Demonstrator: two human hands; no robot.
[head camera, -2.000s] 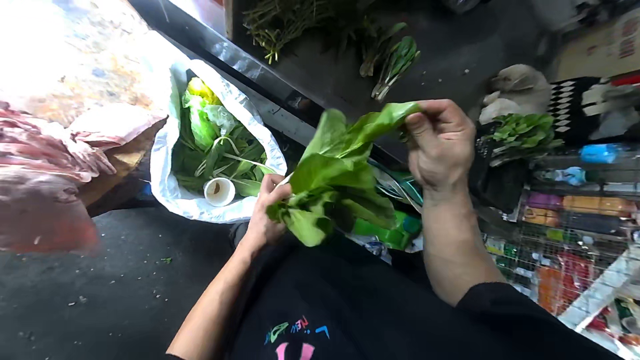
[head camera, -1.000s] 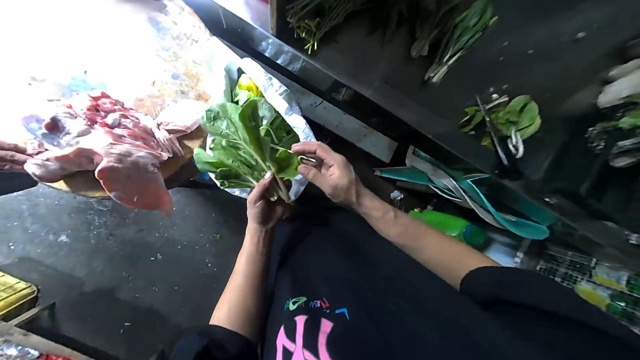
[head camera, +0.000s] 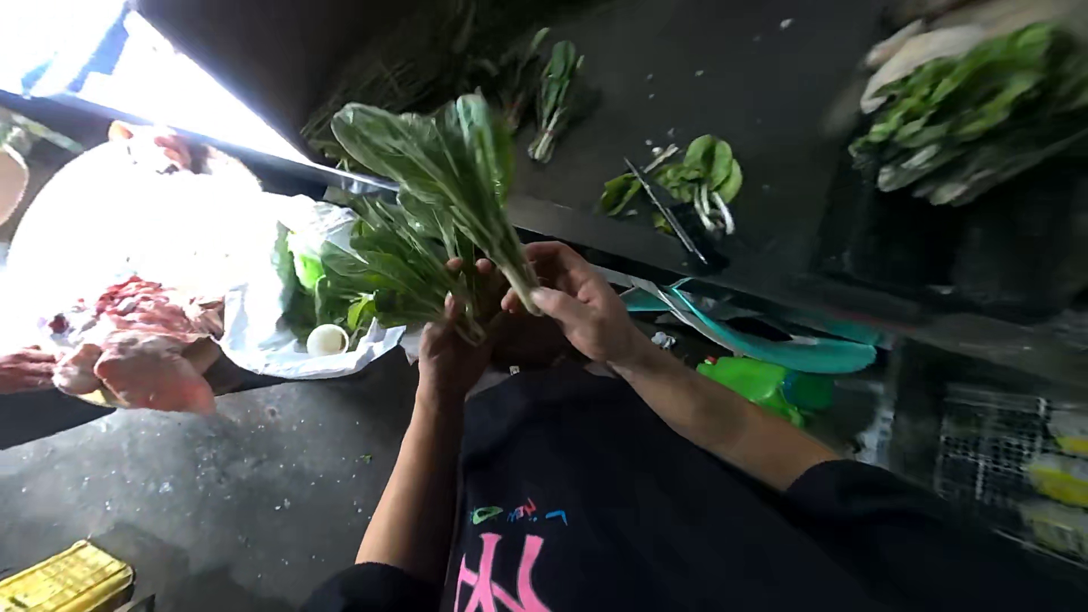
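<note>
Near the middle of the head view, my left hand (head camera: 452, 348) grips a bunch of leafy greens (head camera: 387, 263) by its stalks. Just to its right, my right hand (head camera: 586, 306) pinches the stem end of more long-leaved greens (head camera: 459, 170), whose leaves point up and to the left. The two bunches overlap, so where they part is partly hidden. Left of my hands is a white plastic bag (head camera: 289, 365) holding greens and a white round container (head camera: 327, 340). A knife (head camera: 667, 212) lies on the dark table beside some cut leaves (head camera: 701, 174).
Raw meat (head camera: 144, 340) lies at the left, with another person's hand (head camera: 25, 371) at its edge. A small tied bunch of greens (head camera: 554, 98) and a large leafy pile (head camera: 977, 110) are on the dark table (head camera: 765, 85). Below its edge are a green plastic item (head camera: 756, 382) and a yellow crate (head camera: 68, 578).
My right hand now holds greens raised apart from those in my left hand. One second ago, its fingers were at the side of the bunch in my left hand. The view has shifted.
</note>
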